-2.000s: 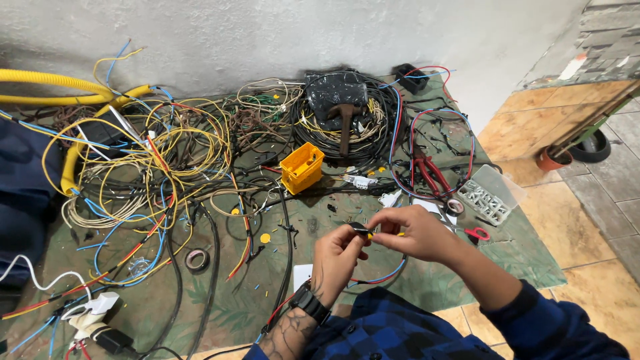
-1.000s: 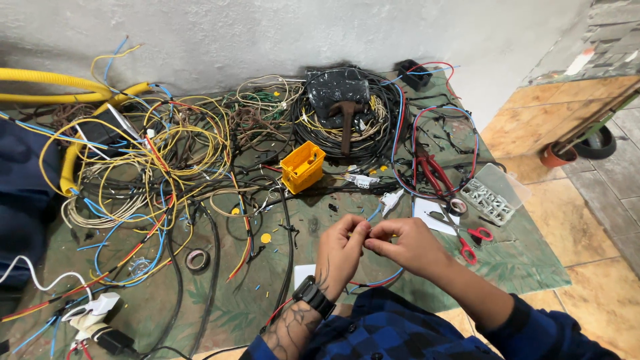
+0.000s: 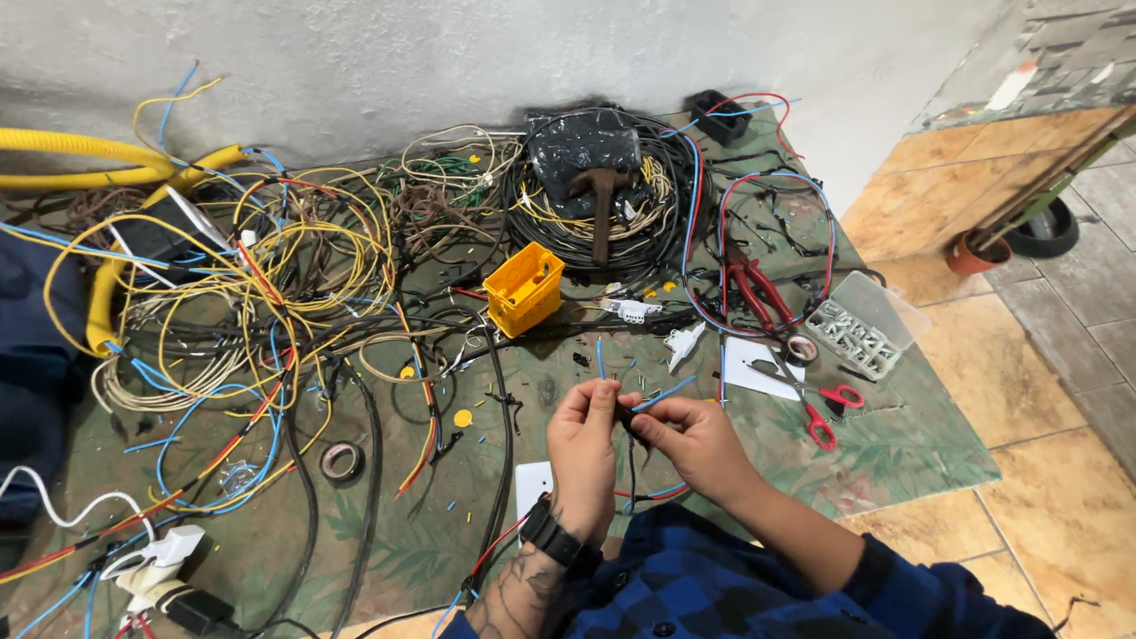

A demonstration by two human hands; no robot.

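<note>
My left hand (image 3: 583,444) pinches a dark join, seemingly wrapped in black tape, between thumb and fingertips. Out of the top of this grip a short blue wire end (image 3: 601,358) points up. My right hand (image 3: 697,444) holds the other side of the same piece, close beside the left, and a blue wire (image 3: 666,392) sticks out above its fingers. Below the hands, red and blue wires (image 3: 661,493) hang toward my lap. Red-handled scissors (image 3: 816,404) lie spread to the right, partly over a white plate (image 3: 759,366). The fingers hide most of the join.
A yellow electrical box (image 3: 525,297) stands mid-table before a black cable coil (image 3: 550,240) with a hammer (image 3: 603,209) on it. Red-handled pliers (image 3: 754,288), a tape roll (image 3: 800,350) and a plastic case of small parts (image 3: 856,333) lie right. Tangled wires (image 3: 328,231) cover the left; another tape roll (image 3: 342,462) lies nearer.
The scissors came into plain view on the right between two seconds and one second ago. Both hands stay together over the table's front, and blue wire ends now show above the fingers.
</note>
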